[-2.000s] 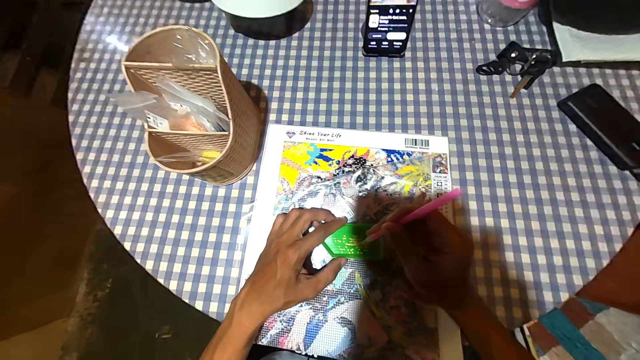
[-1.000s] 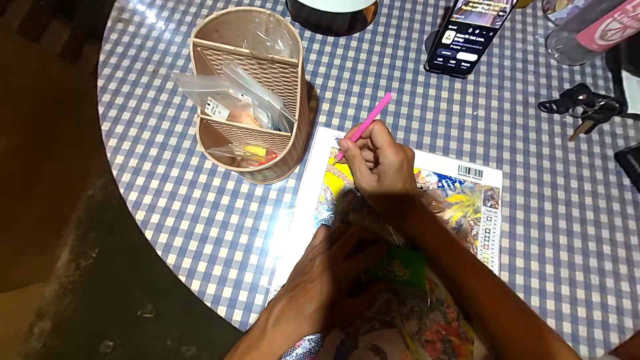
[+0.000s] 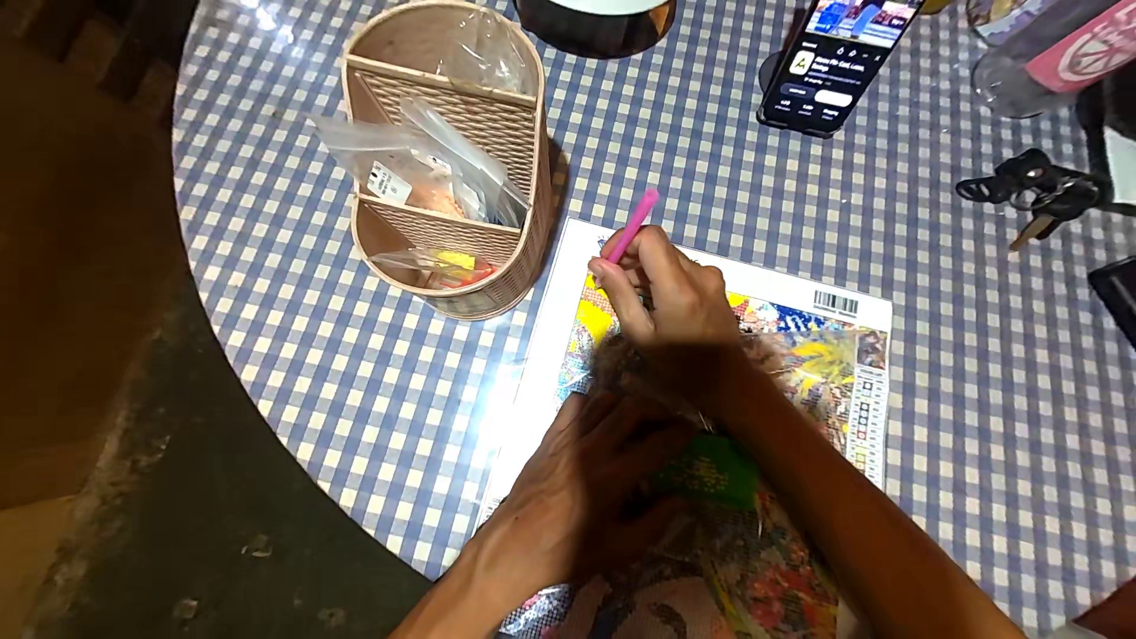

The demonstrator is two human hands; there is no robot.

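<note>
A pink diamond-painting pen (image 3: 635,224) is pinched in my right hand (image 3: 670,288), over the upper left of a diamond-painting canvas (image 3: 808,359). The pen's tip is hidden behind the fingers. My left hand (image 3: 590,479) lies in shadow on the canvas, its fingers at the left side of a green plastic tray (image 3: 723,470) with small yellowish drills in it. Whether those fingers grip the tray cannot be told. Clear film seems to cover part of the canvas.
Left of the canvas stands a woven divided basket (image 3: 528,240) with plastic bags. Beyond are a smartphone (image 3: 812,89), a bottle with a pink label (image 3: 1034,67), keys (image 3: 1038,191) and a dark bowl-like object (image 3: 596,27). A dark device (image 3: 1120,293) lies at the right edge.
My right hand has moved with the pen from beside the green tray to the canvas's upper left. My left hand stays by the tray. The view has shifted.
</note>
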